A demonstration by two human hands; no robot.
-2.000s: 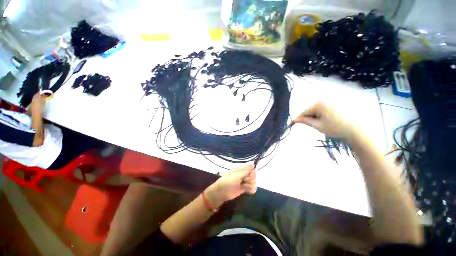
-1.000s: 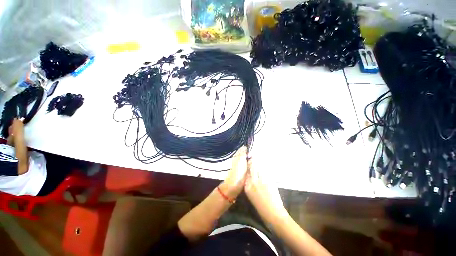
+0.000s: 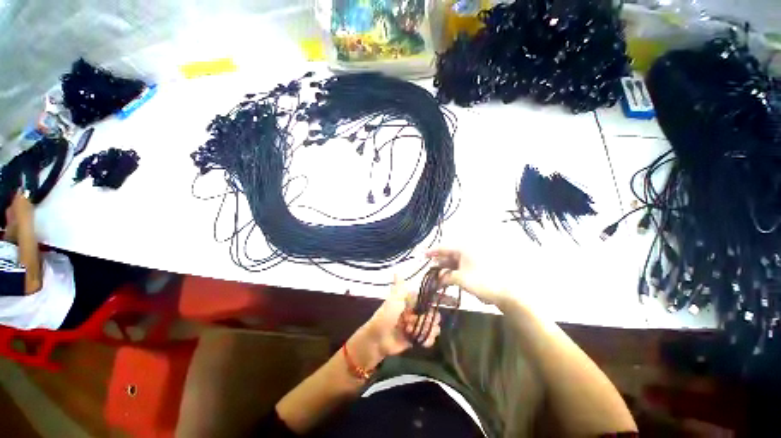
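A small black cable coil [image 3: 426,305] is held upright between my two bare hands at the table's front edge. My left hand [image 3: 402,321] grips its lower left part, the loops lying across the fingers. My right hand [image 3: 456,275] pinches the coil's upper end with the fingertips. A hank of loose black cables [image 3: 342,243] lies as a large open ring behind my hands, its small connectors gathered at upper left. A spiky pile of short black twist ties [image 3: 552,198] lies on the table to the right.
White table [image 3: 514,282]. A heap of black bundles [image 3: 544,56] sits at the back, beside a printed bag [image 3: 377,34]. A big black cable mass [image 3: 728,171] hangs at far right. Another person's arm [image 3: 28,248] is at far left, near red stools [image 3: 141,389] below the table.
My hands were pressed together upright; now they are apart with the looped coil showing between them. Earlier, my right hand was stretched out right, beside the twist ties.
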